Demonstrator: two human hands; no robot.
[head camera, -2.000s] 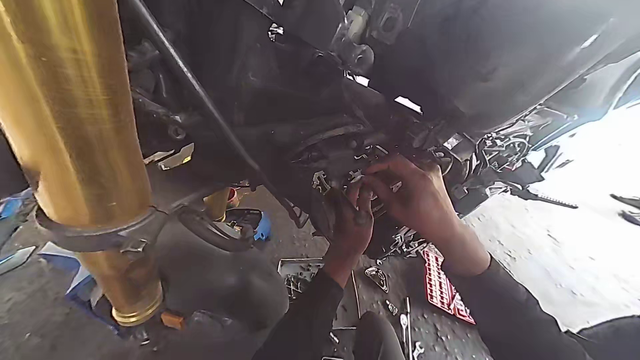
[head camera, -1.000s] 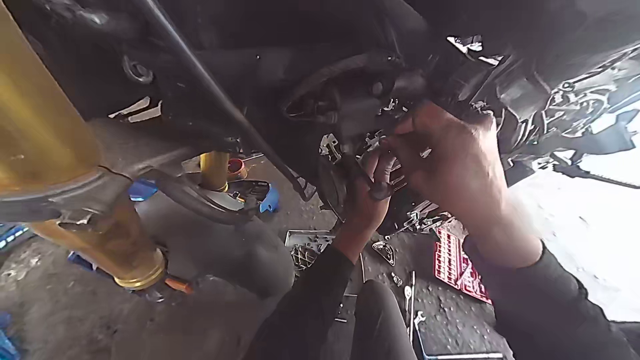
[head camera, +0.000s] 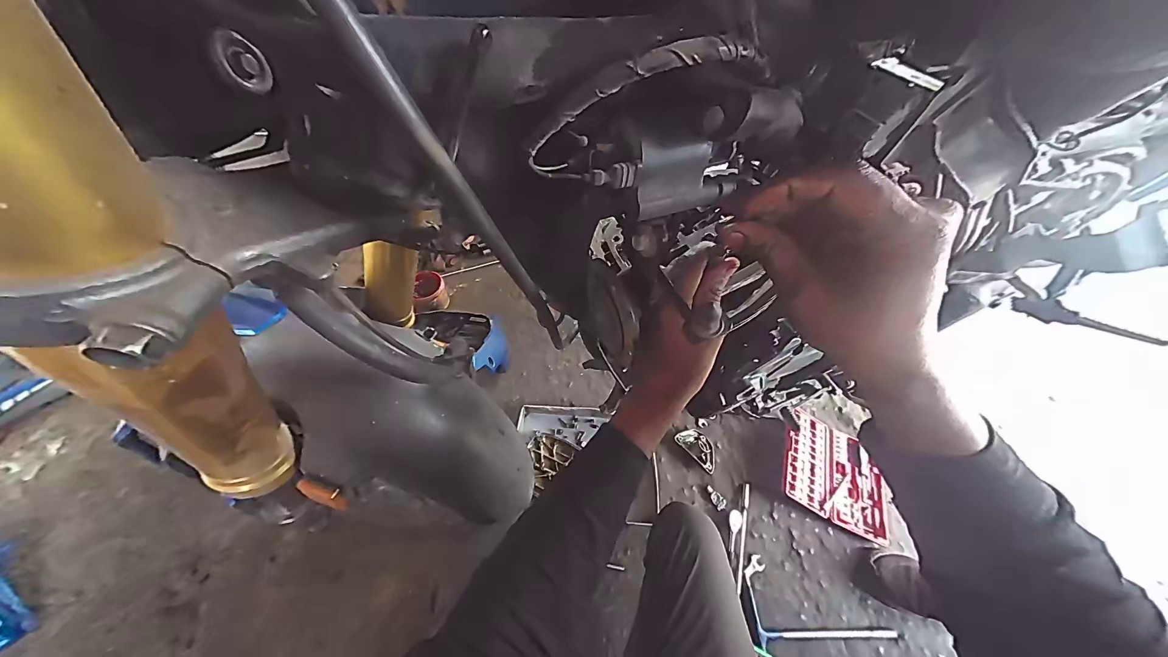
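Observation:
Both hands are at the engine area of a motorcycle, under a dark cylindrical part (head camera: 676, 175) with a hose. My left hand (head camera: 684, 319) reaches up with bent fingers around a dark, round-ended part or tool (head camera: 704, 321); whether it grips this cannot be told. My right hand (head camera: 839, 265) is just right of it and higher, its thumb and fingertips close together near the left fingertips. What lies between those fingertips is too small and dark to tell. A thin dark rod (head camera: 438, 155) runs diagonally to the left of the hands.
Gold fork tubes (head camera: 219, 411) and a dark front fender (head camera: 392, 411) stand at left. On the floor lie a red socket tray (head camera: 835, 479), a metal tray of parts (head camera: 557, 420), an open-end wrench (head camera: 753, 568) and a long bar (head camera: 830, 633). A blue container (head camera: 490, 345) sits behind the fender.
The view has moved closer to the engine area. Both hands stay together at the same part of it, the right hand's fingertips still near the left's.

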